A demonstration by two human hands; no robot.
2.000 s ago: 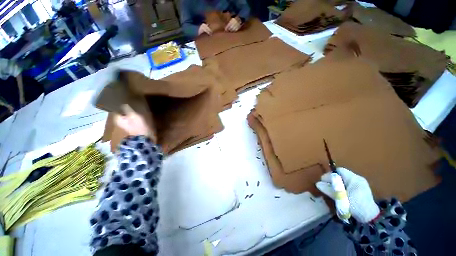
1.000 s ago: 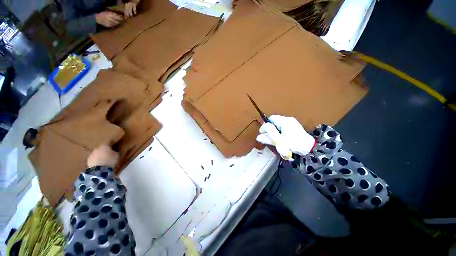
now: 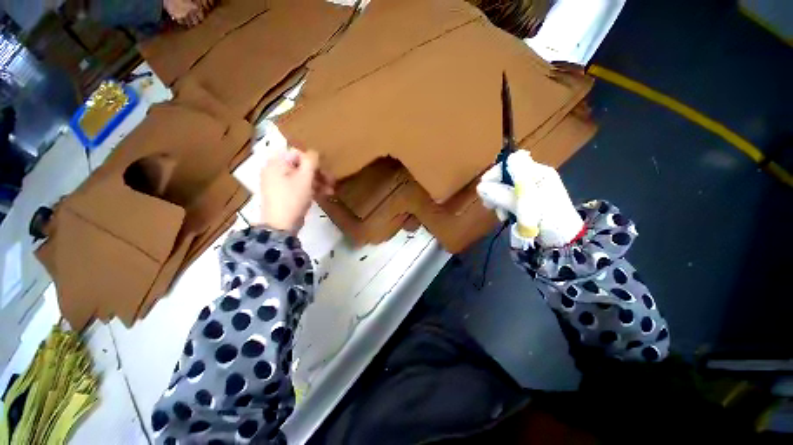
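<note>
A large brown cut panel [image 3: 417,104] lies on top of a stack of brown panels [image 3: 374,228] at the centre. Its near edge is raised and curved, showing darker layers beneath. My bare left hand [image 3: 291,182] pinches this panel at its left edge; the fingertips are slightly blurred. My gloved right hand [image 3: 532,198] holds dark pointed scissors [image 3: 507,117], with blades together, pointing up over the panel's right part. The glove mostly hides the handles. A thin black cord hangs below the glove.
A second brown pile [image 3: 113,230] with a folded top sheet lies at left. Another brown pile [image 3: 252,52] lies at the far side, near a person's hand [image 3: 187,10]. A blue tray [image 3: 104,113] and yellow strips [image 3: 52,391] lie at left. Dark clippings dot the white table [image 3: 348,287].
My left hand laid a brown panel on the left pile, then moved right to the centre stack. The top panel's near edge has risen there. The scissors now point more upright, farther right.
</note>
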